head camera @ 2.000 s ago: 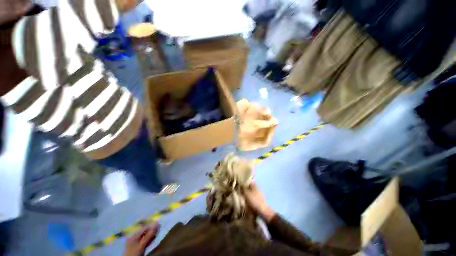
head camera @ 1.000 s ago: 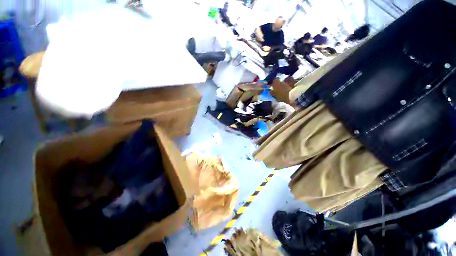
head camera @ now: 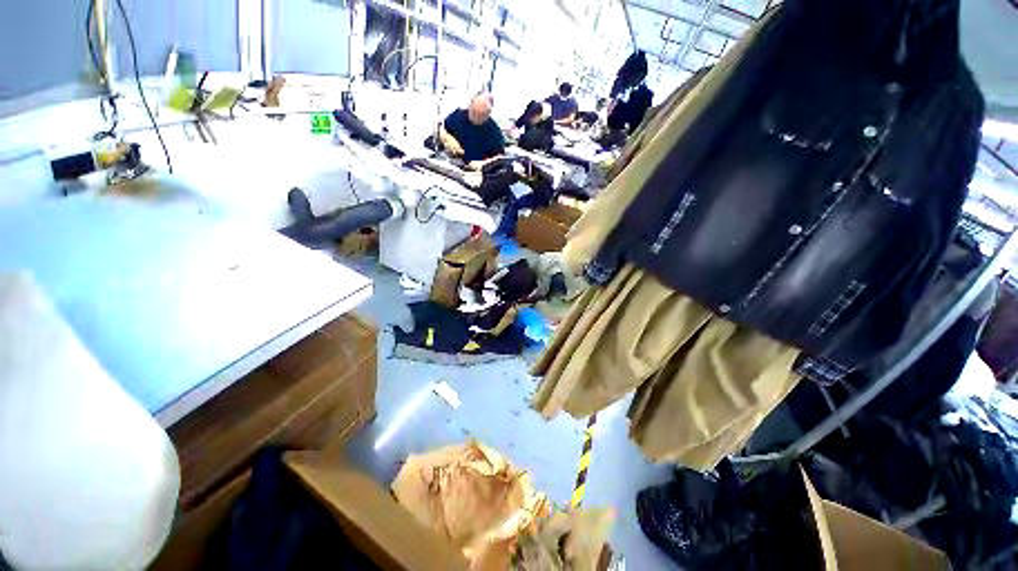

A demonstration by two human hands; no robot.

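The khaki bundle [head camera: 567, 542] is cut off by the bottom edge of the head view, right of centre. Only its ragged upper edges show. It overlaps the crumpled brown paper [head camera: 474, 497] on the floor. Neither of my hands is in the picture, so how the bundle is held cannot be seen.
An open carton [head camera: 374, 515] with dark cloth stands at lower left, below a white table [head camera: 167, 290]. A rack of black denim and khaki garments [head camera: 781, 212] fills the right. Black footwear [head camera: 681, 519] and yellow-black tape [head camera: 584, 460] are on the floor. Several people sit at machines behind.
The view has tilted up and moved forward. The person in stripes has left the view, and both my hands, visible two seconds ago, are gone. The bundle now shows only at the bottom edge.
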